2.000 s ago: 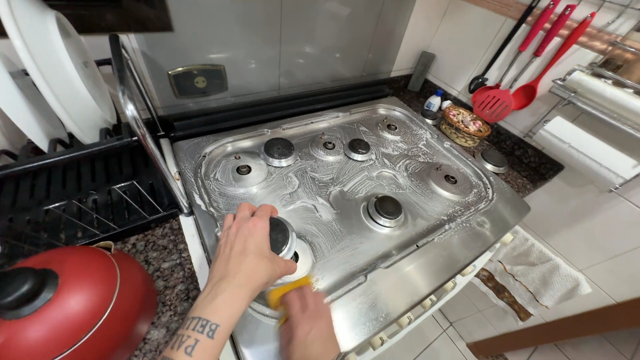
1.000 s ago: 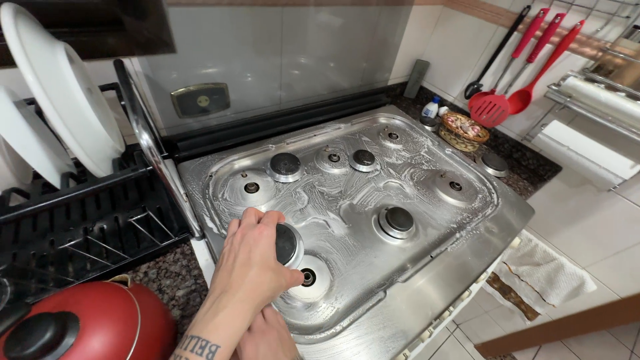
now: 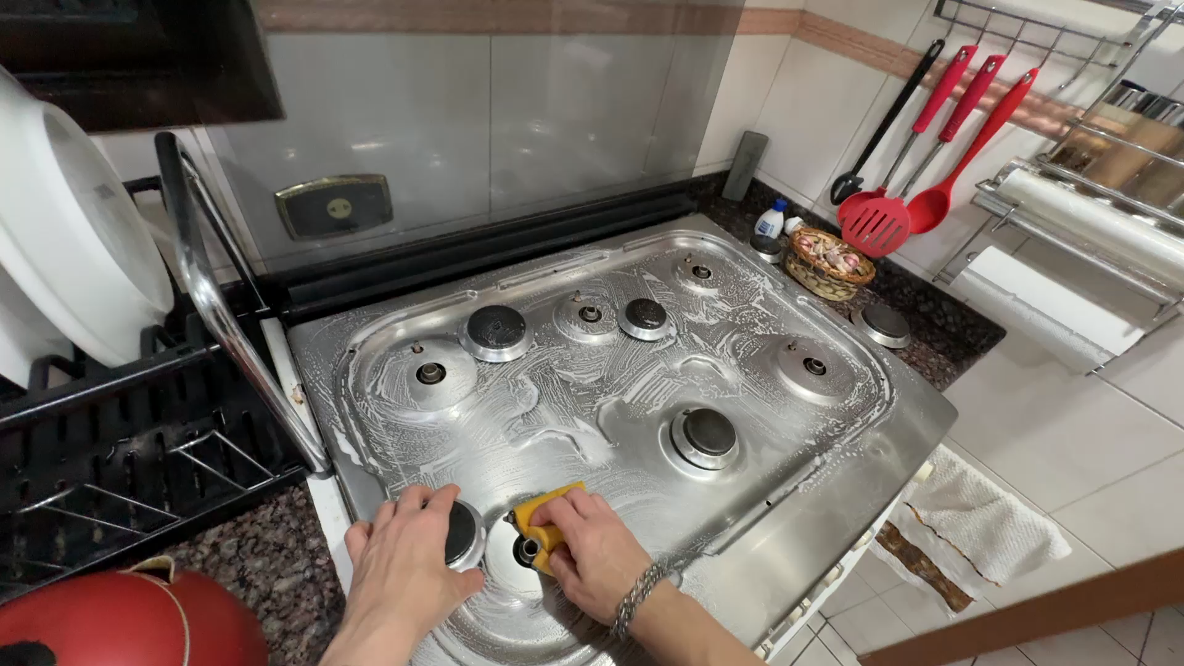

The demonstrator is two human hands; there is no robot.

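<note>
My left hand (image 3: 407,564) holds a round burner head with a black cap (image 3: 464,535) at the front left of the soapy stainless-steel cooktop (image 3: 638,499). Just right of it, my right hand (image 3: 592,555) presses a yellow sponge (image 3: 546,523) against the bare burner base (image 3: 507,560), beside its central gas jet. A capped burner (image 3: 705,437) sits right of centre. Two more burner heads, one larger (image 3: 497,331) and one smaller (image 3: 646,317), rest toward the back. White foam streaks cover much of the metal.
At the left stand a black dish rack (image 3: 139,462) with white plates (image 3: 102,231) and a red lidded pot (image 3: 139,615). A garlic basket (image 3: 828,264), a small bottle (image 3: 770,219) and a burner head (image 3: 883,324) lie on the right counter. Red utensils (image 3: 934,199) hang above.
My right hand, mostly hidden behind the left forearm one second ago, now shows with the yellow sponge at the front left burner base. My left hand still holds the burner head.
</note>
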